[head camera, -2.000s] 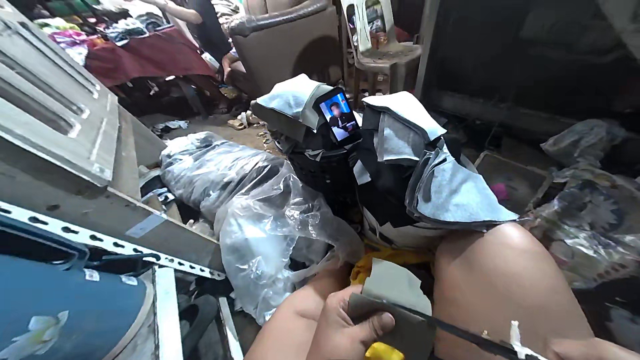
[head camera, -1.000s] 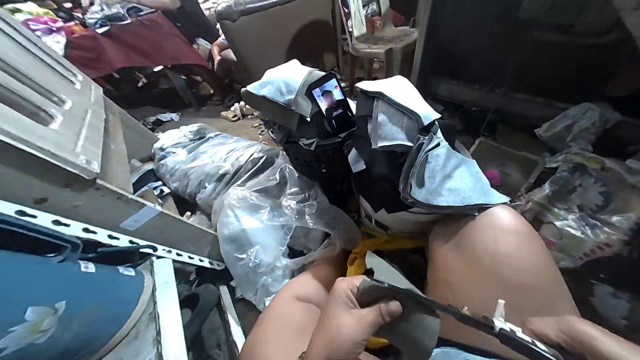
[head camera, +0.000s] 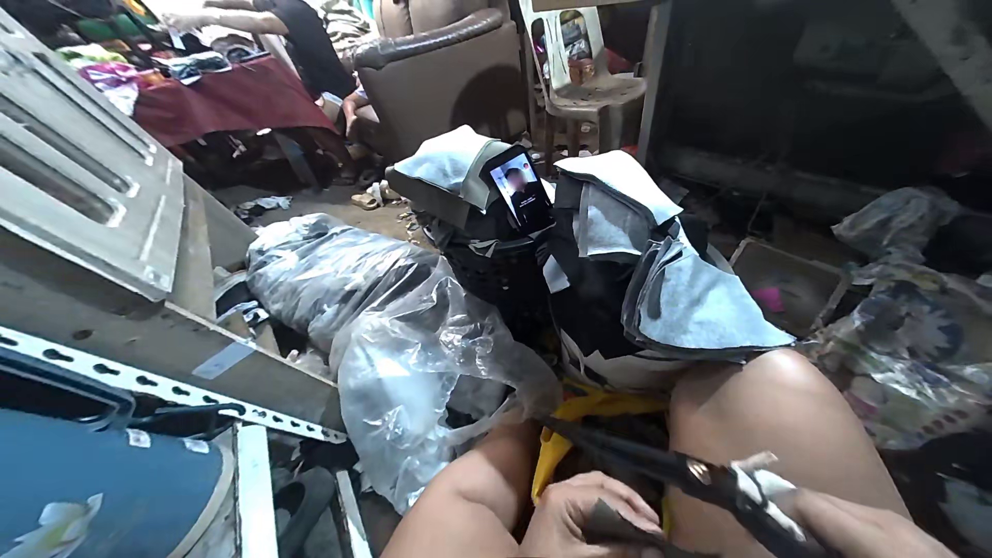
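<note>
My left hand (head camera: 585, 511) is low between my knees, its fingers closed on a dark grey fabric piece (head camera: 620, 527). At the lower right, my right hand (head camera: 845, 519) grips the handles of a pair of black scissors (head camera: 697, 469) with pale wrapping on them; their blades point up and left, above my left hand. Whether the blades touch any fabric cannot be told. Yellow cloth (head camera: 597, 404) lies between my legs. Beyond my knees, stacked grey and white fabric pieces (head camera: 697, 298) rest on a dark bundle, beside a phone (head camera: 519, 190) propped upright with its screen lit.
A clear plastic bag (head camera: 418, 372) bulges against my left leg. To the left are a wooden panel (head camera: 85, 163), a perforated metal strip (head camera: 147, 380) and a blue container (head camera: 101, 480). Plastic wrapping (head camera: 914, 333) lies at right. Another person (head camera: 310, 46) is behind, near a brown armchair (head camera: 449, 85) and a plastic chair (head camera: 597, 89).
The scissors have swung up and now stand clear above my left hand. The grey piece, held up broadly in the earlier frames, is now lower and mostly out of view.
</note>
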